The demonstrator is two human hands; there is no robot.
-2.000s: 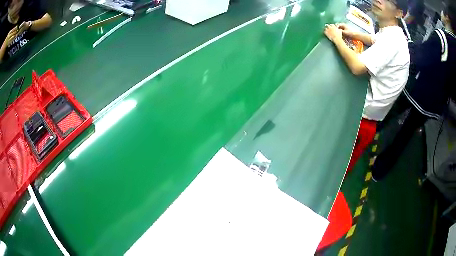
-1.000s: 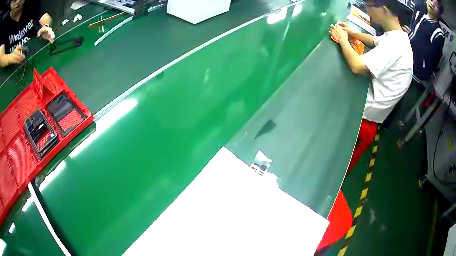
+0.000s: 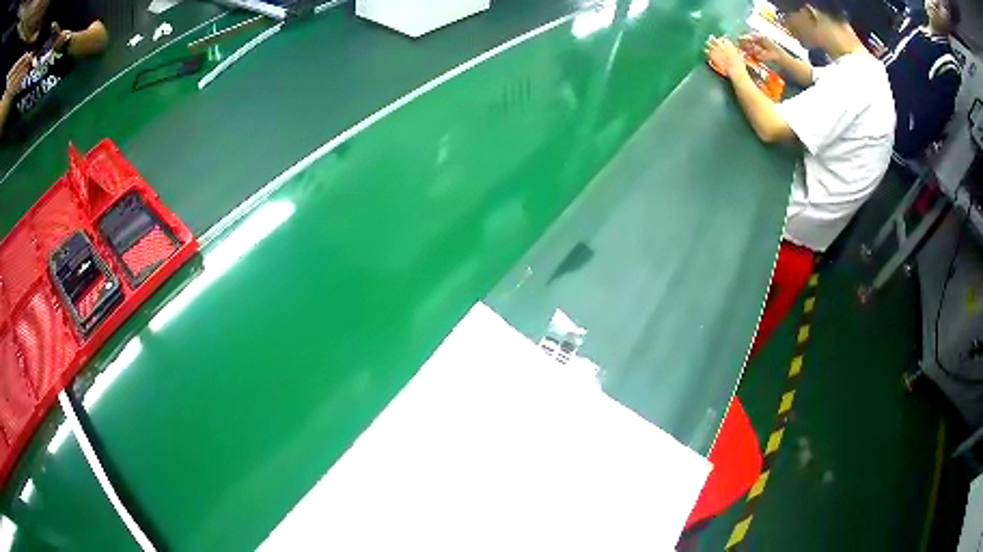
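Neither of my hands is in view. A large blank white sheet [image 3: 496, 453] lies nearest in front of me, on the dark green bench edge [image 3: 668, 270]. Small crumpled clear and white pieces [image 3: 563, 341] lie at its far edge. The glossy green conveyor belt [image 3: 356, 291] runs past the sheet's left side. Across the belt at the left, a red plastic tray [image 3: 38, 232] holds a few black phone frames [image 3: 82, 283] in its compartments.
A narrow white strip [image 3: 102, 474] lies across the belt at lower left. A white box [image 3: 423, 15] stands at the top. A black frame [image 3: 167, 72] lies at upper left near a person. Another person in white sits at upper right. A red stool [image 3: 733, 464] is at the bench edge.
The view has shifted slightly. The person at upper left held a dark frame; a frame now lies on the surface there. The person in white leans further forward. The person in dark clothes has moved back.
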